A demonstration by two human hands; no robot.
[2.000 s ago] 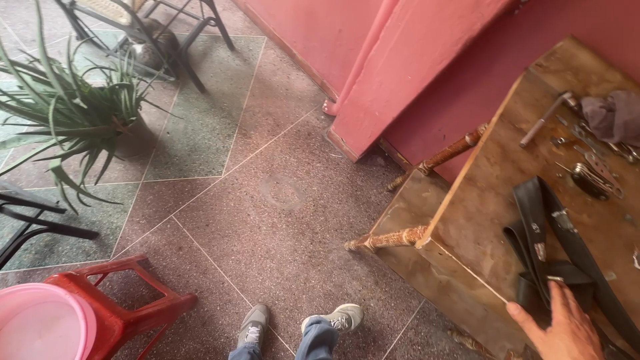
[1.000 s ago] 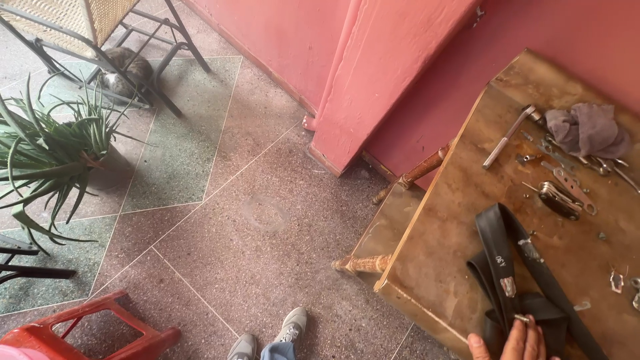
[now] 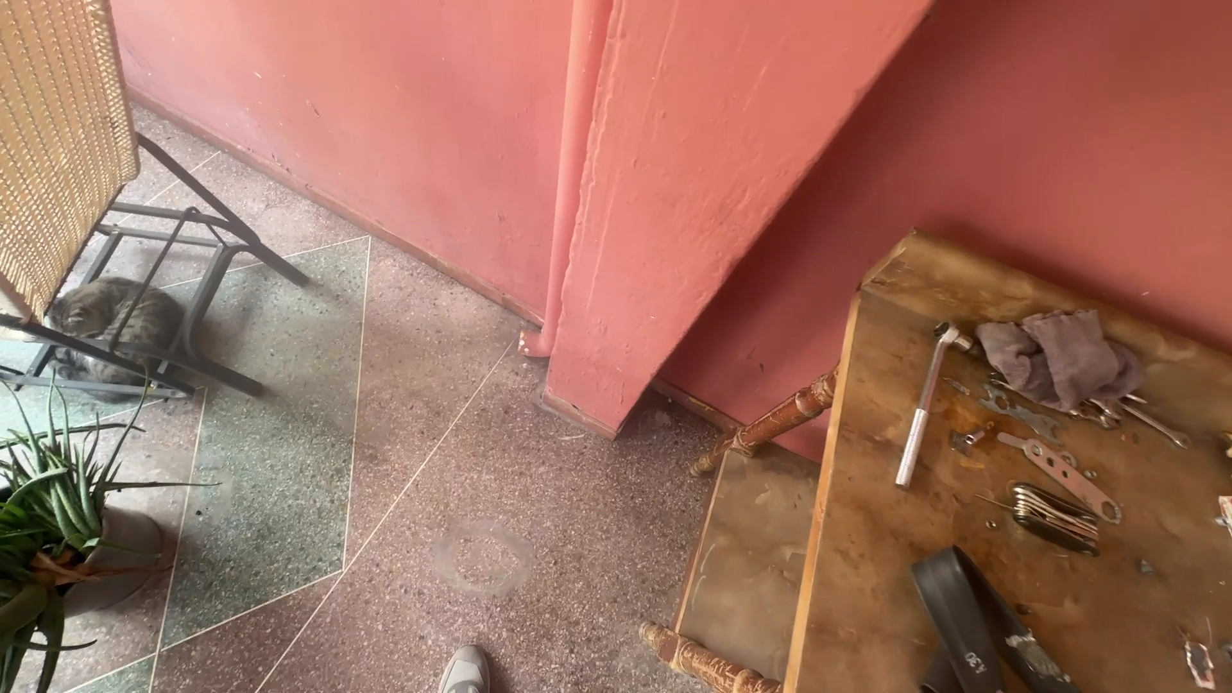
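Observation:
Neither of my hands shows in the head view now. On the brown wooden table at the right, a black rubber inner tube lies folded near the bottom edge of the view, its lower part cut off. Above it rests a folding multi-tool, with a flat wrench with holes beside it. A ratchet wrench lies near the table's left edge. At its upper right is a crumpled grey cloth, with other metal wrenches partly under or beside it.
A lower wooden shelf and turned legs show beside the table. A pink pillar stands behind. At the left are a woven chair, a cat under it and a potted aloe. My shoe is below.
The hand that touched the black inner tube in both earlier frames is out of view. The view has shifted, and the red stool at the lower left no longer shows.

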